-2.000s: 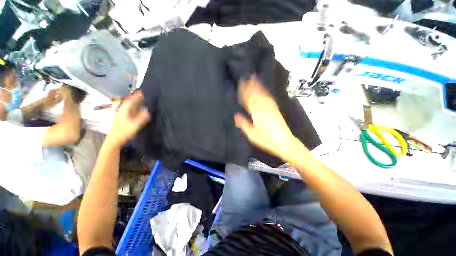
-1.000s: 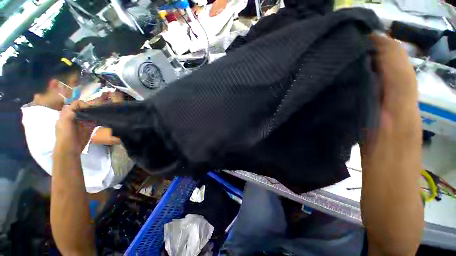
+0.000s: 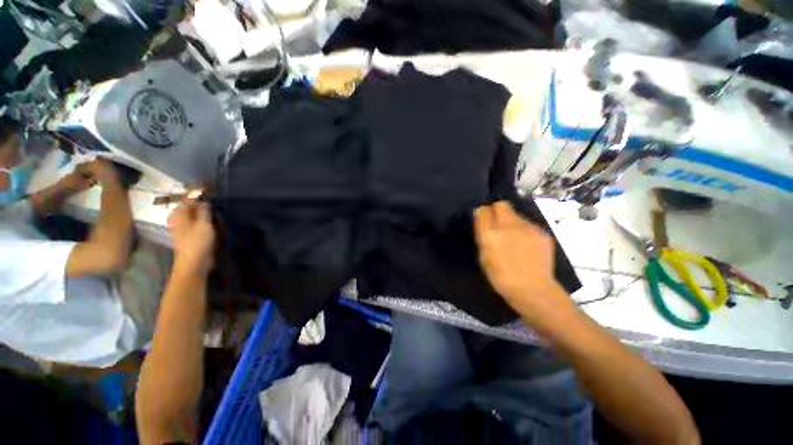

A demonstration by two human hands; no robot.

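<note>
A large black garment [image 3: 365, 174] lies spread over the white table, left of the needle area, its lower edge hanging over the table front. My left hand [image 3: 193, 233] grips its left edge. My right hand [image 3: 515, 252] is closed on its right part, near the machine. The picture is somewhat blurred. The white sewing machine [image 3: 696, 165] with a blue stripe stands at the right. Its presser foot area shows just right of the cloth.
Scissors with green and yellow handles [image 3: 683, 287] lie at the right, beside a brown tab [image 3: 659, 228] and a small red-handled item [image 3: 735, 276]. A blue crate [image 3: 242, 375] with scraps is by my lap. Another person [image 3: 61, 278] sits at the left by a grey machine [image 3: 161, 122].
The garment was raised and stretched between both hands one second ago; now it is down on the table, spread flatter. The view has tilted back toward the machine.
</note>
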